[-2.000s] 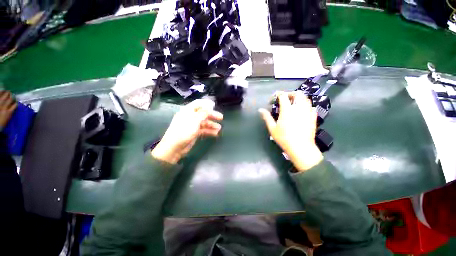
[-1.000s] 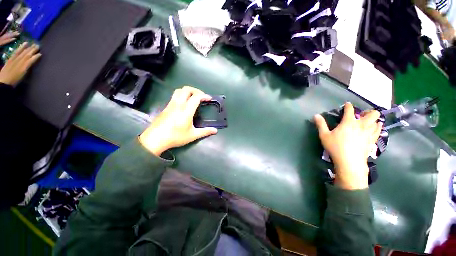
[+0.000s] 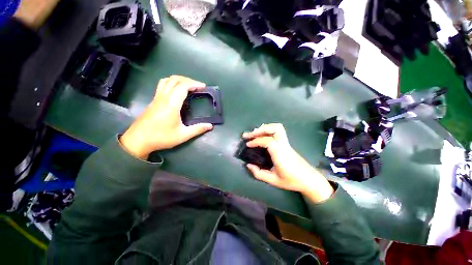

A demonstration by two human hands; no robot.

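My left hand (image 3: 168, 114) holds a flat black square housing (image 3: 217, 105) with a large opening, thumb below and fingers above, over the table's left-middle part. My right hand (image 3: 279, 160) holds a small black module (image 3: 257, 155) between thumb and fingers, a little to the right of the housing and apart from it. Several cabled modules (image 3: 357, 142) with white strips lie at the right. Stacked housings (image 3: 120, 23) stand at the upper left, and more housings (image 3: 101, 75) lie just in front of them.
Assembled units with white strips (image 3: 290, 26) are heaped at the far side. A bag of small parts (image 3: 191, 15) lies left of them. A clear cup (image 3: 427, 105) lies at the right. Another person's arm (image 3: 36, 10) is at the upper left. A tray of parts (image 3: 49, 207) is on the floor at the lower left.
My right hand has left the pile at the right and moved left, now with a module in it. My left hand keeps the housing. Earlier, two seconds ago, it showed no housing.
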